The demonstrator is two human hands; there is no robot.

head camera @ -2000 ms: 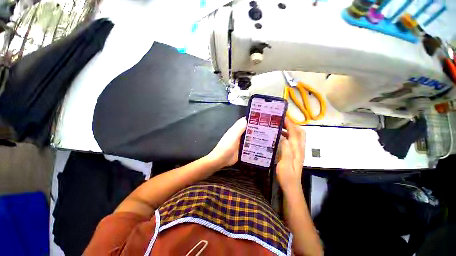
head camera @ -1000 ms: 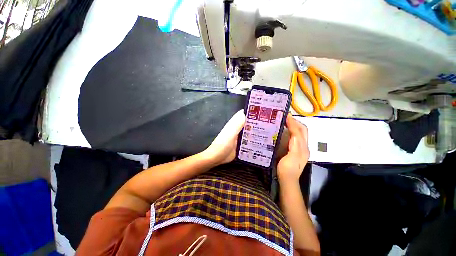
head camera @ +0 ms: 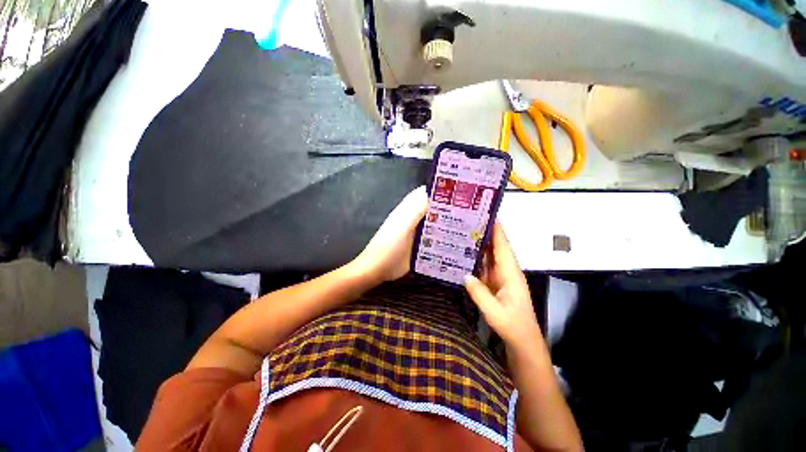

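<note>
A smartphone [head camera: 457, 214] with a lit screen is held upright over the table's front edge. My left hand [head camera: 399, 237] holds it from its left side. My right hand [head camera: 504, 287] is at its lower right, with the thumb at the bottom corner of the screen; the other fingers are partly hidden. A large black cut panel [head camera: 221, 168] lies flat to the left, its right part under the presser foot [head camera: 408, 139]. A small dark piece with a slit line [head camera: 349, 150] lies on the panel beside the foot.
The off-white sewing machine [head camera: 548, 44] spans the top right. Orange-handled scissors [head camera: 541, 141] lie under its arm. A crumpled black scrap [head camera: 729, 214] is at the right. Black cloth [head camera: 53, 132] hangs at the left. Black bundles [head camera: 163, 353] sit below the table. A light-blue strip [head camera: 272, 25] is at the top.
My right hand has moved lower along the phone, its thumb now at the bottom corner. The phone is still held. The view has shifted, so the machine head appears higher.
</note>
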